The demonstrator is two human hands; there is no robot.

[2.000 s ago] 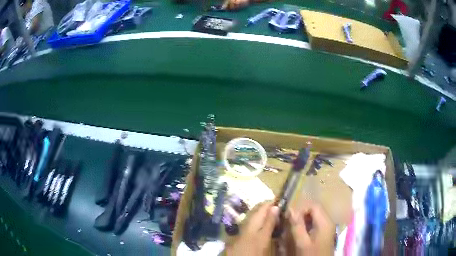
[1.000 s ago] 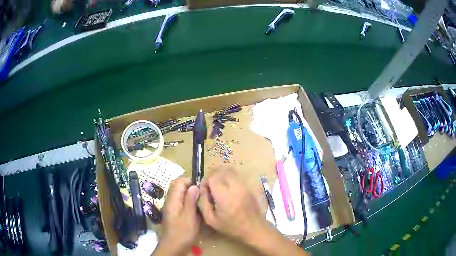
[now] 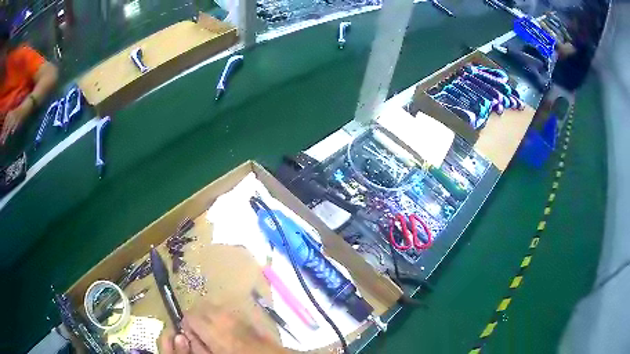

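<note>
A long black tapered handle unit [image 3: 166, 287] points up and away over the left part of the cardboard tray. My left hand [image 3: 174, 341] grips its near end at the bottom edge; most of that hand is cut off or hidden. My right hand [image 3: 231, 330] is blurred beside it, and I cannot tell whether its fingers hold anything. Tiny screws [image 3: 192, 280] lie right of the handle unit. The blue electric screwdriver [image 3: 293, 238], a pink pen-like tool [image 3: 290, 297] and thin dark tweezers [image 3: 275, 317] lie at the right on white cloth [image 3: 231, 211].
A tape roll [image 3: 97, 319] and perforated sheet [image 3: 141, 334] are at tray left. Small black parts [image 3: 181, 242] lie near its far edge. Red scissors [image 3: 410, 232] and wires lie right of the tray. A box of stylers [image 3: 470, 97] stands beyond. A person's orange sleeve [image 3: 21, 76] shows far left.
The view has swung right, so the tray now sits lower left and more of the right bench shows. The handle unit stays in my left hand; my right hand remains close to it.
</note>
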